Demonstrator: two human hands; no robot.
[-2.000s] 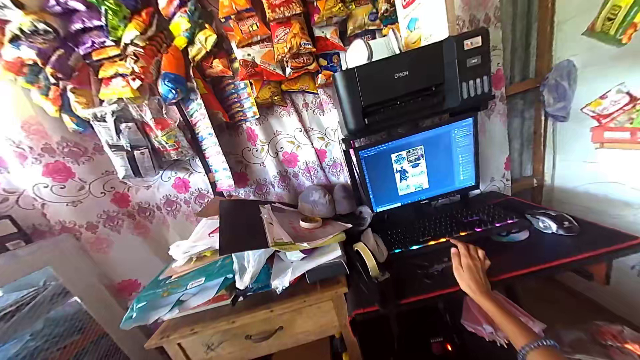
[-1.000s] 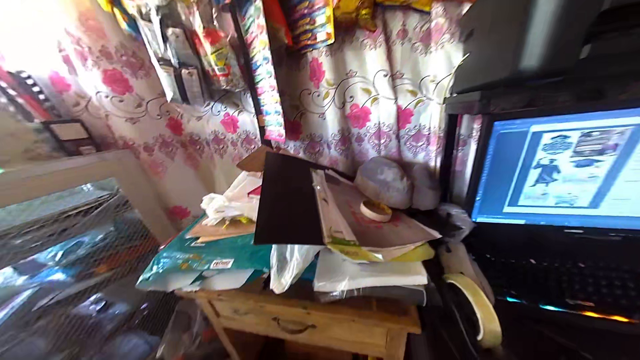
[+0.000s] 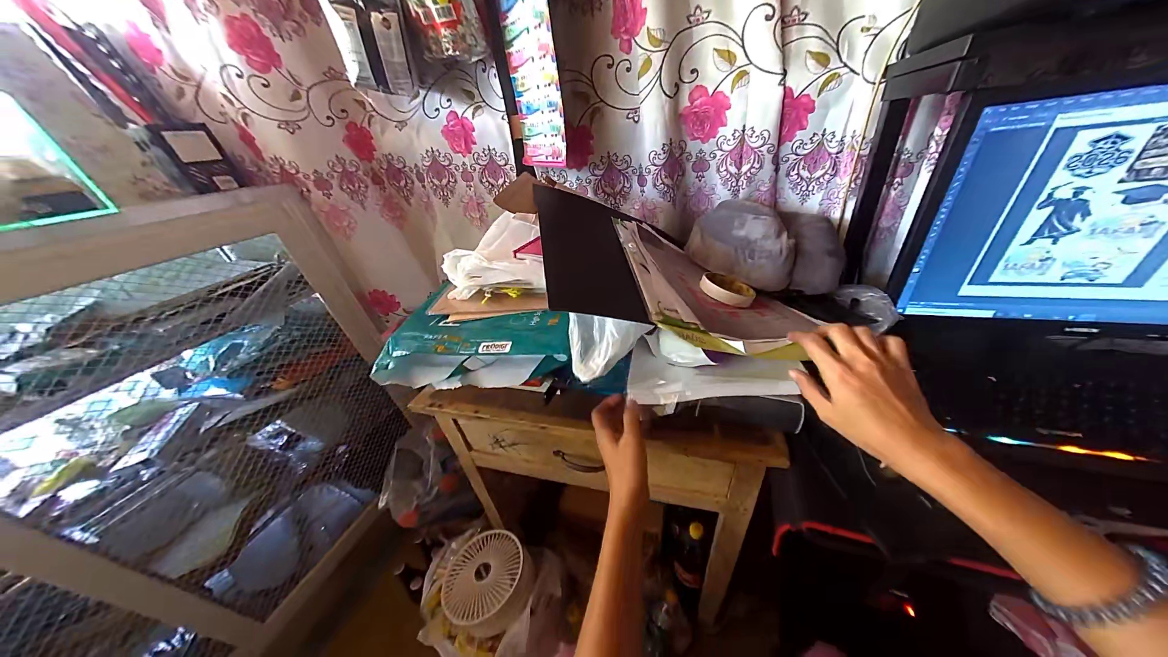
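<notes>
My left hand [image 3: 622, 438] pinches the lower left corner of a plastic-covered stack of white paper [image 3: 712, 381] on a small wooden table [image 3: 680, 449]. At the stack's right side, my right hand [image 3: 860, 388] has its fingers spread, with fingertips touching the edges of the papers. Folders and sheets lie on top, among them a tilted black folder [image 3: 589, 255] and a clear-covered sheet with a roll of tape [image 3: 727, 289] on it. A teal paper package [image 3: 484, 338] and a white plastic bag [image 3: 497, 260] lie to the left.
A mesh-fronted wooden cabinet [image 3: 324, 274] stands at the left. A white fan [image 3: 484, 579] is on the floor below the table. To the right are a monitor [image 3: 1049, 210] and a lit keyboard [image 3: 1049, 401] on a black desk. A flowered curtain [image 3: 712, 109] hangs behind.
The view has swung left and down to the wooden table. My right hand, at the keyboard two seconds ago, is now at the paper stack. My left hand has come into view.
</notes>
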